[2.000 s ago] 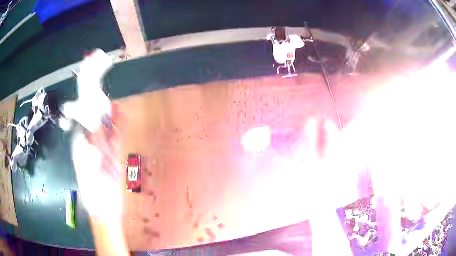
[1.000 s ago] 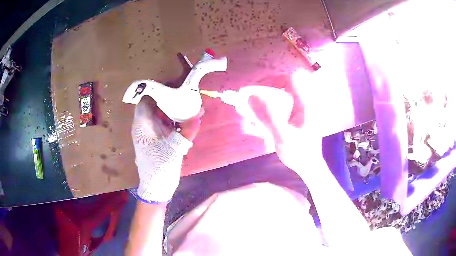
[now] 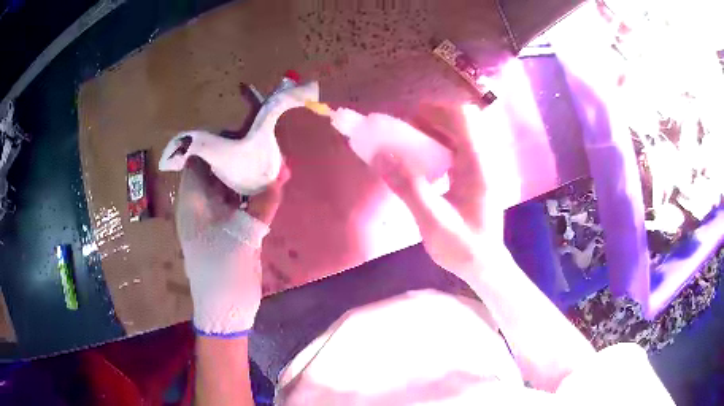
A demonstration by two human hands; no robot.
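Note:
A white curved scooter body (image 3: 246, 155) with a red tail light is held above the brown board. My left hand (image 3: 222, 238), in a white knit glove with a blue cuff, grips it from below. My bare right hand (image 3: 433, 210) holds a white glue bottle (image 3: 401, 147). Its yellowish nozzle points left and meets or nearly meets the upper right end of the scooter body. Glare washes out part of my right hand and forearm.
The brown board (image 3: 317, 214) has a dark red labelled packet (image 3: 137, 186) at left and a tan stick (image 3: 464, 71) at upper right. A green-yellow slim item (image 3: 67, 277) lies far left. Blue bins (image 3: 611, 206) with white pieces stand at right. White scooters (image 3: 9, 151) show at the left edge.
Two seconds ago the hand at left was blurred and a white bottle-like shape lay on the board. Since one second ago, the nozzle has moved from the body's middle up to its upper right end.

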